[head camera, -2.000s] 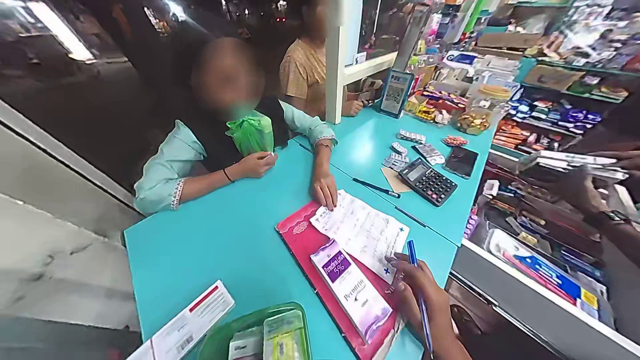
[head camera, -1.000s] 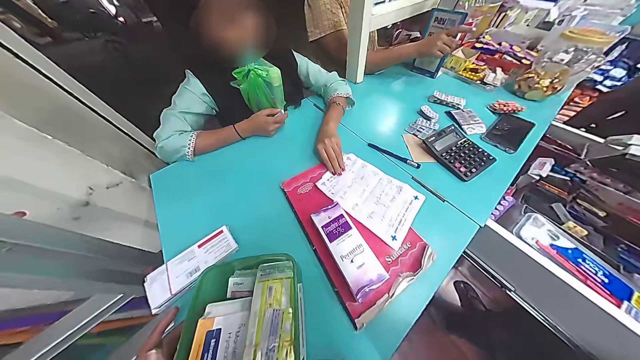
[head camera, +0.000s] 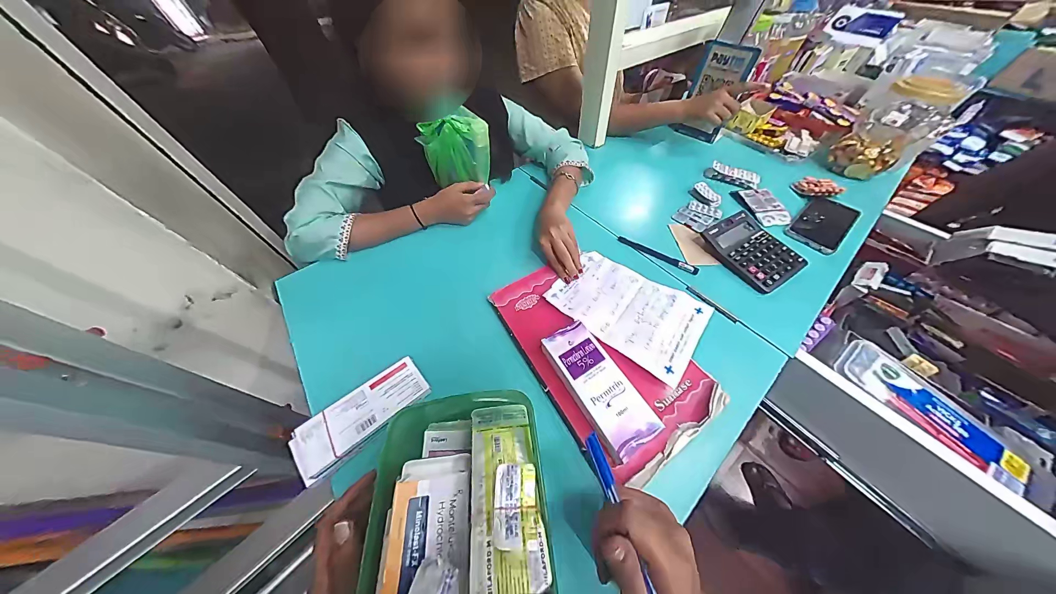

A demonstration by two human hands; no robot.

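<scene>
My right hand (head camera: 648, 540) grips a blue pen (head camera: 604, 472), its upper end beside a white and purple lotion box (head camera: 601, 388). That box lies on a red notebook (head camera: 524, 318), partly beside a handwritten paper (head camera: 652, 318). At the lower left, my left hand (head camera: 342, 536) is against the left side of a green plastic basket (head camera: 540, 462) holding medicine boxes (head camera: 433, 503); its fingers are partly hidden. Above the basket's left side lies a banded stack of white cartons (head camera: 359, 419).
Across the turquoise counter (head camera: 371, 322), a person's hand (head camera: 559, 243) touches the paper; their other hand holds a green bag (head camera: 458, 148). A calculator (head camera: 752, 250), black pen (head camera: 657, 254), phone (head camera: 825, 224) and blister packs (head camera: 763, 206) lie right. A white post (head camera: 601, 74) stands behind.
My right hand with the blue pen, out of view a second ago, is back at the bottom. The second person's hand has moved from the notebook side of nothing visible; the view has shifted.
</scene>
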